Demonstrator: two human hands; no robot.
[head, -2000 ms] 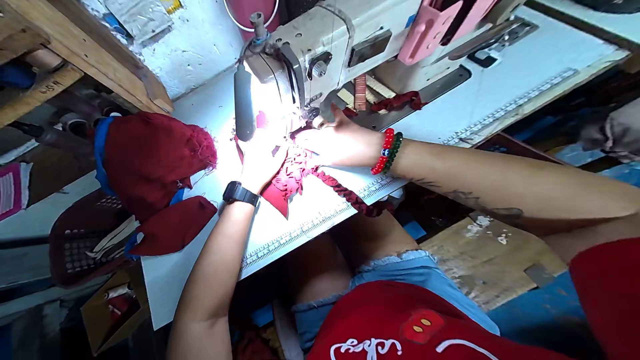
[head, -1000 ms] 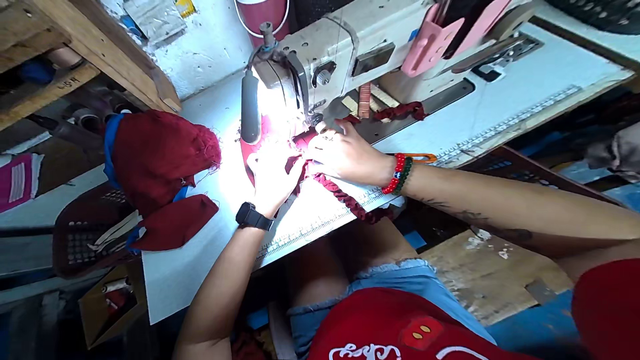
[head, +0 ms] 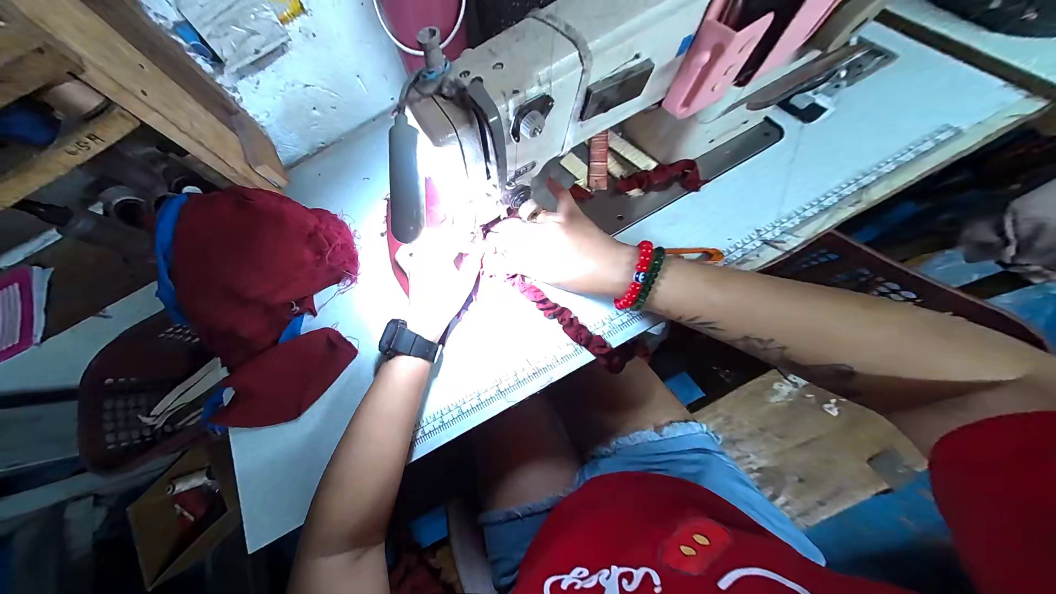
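Observation:
Both my hands are at the needle area of a sewing machine (head: 528, 91), in strong lamp glare. My left hand (head: 441, 276), with a black watch at the wrist, lies on dark red fabric (head: 396, 247) left of the presser foot; its fingertips are washed out by the light. My right hand (head: 553, 247), wearing red and green bead bracelets, holds the fabric close to the needle, with thumb and fingers near the foot. A gathered dark red strip (head: 569, 323) runs from under my right hand over the table's front edge. Another gathered piece (head: 660, 177) rests on the machine bed.
A red cloth bundle with blue edging (head: 239, 264) and a flat red piece (head: 289, 381) lie at the left, over a plastic basket (head: 124, 412). An orange-handled tool (head: 693, 253) is beside my right wrist. A measuring tape (head: 511, 379) runs along the table edge.
Compared with two seconds ago, my right hand has drawn its fingers in over the fabric by the needle. The orange-handled tool now shows beside the right wrist. The view has shifted slightly.

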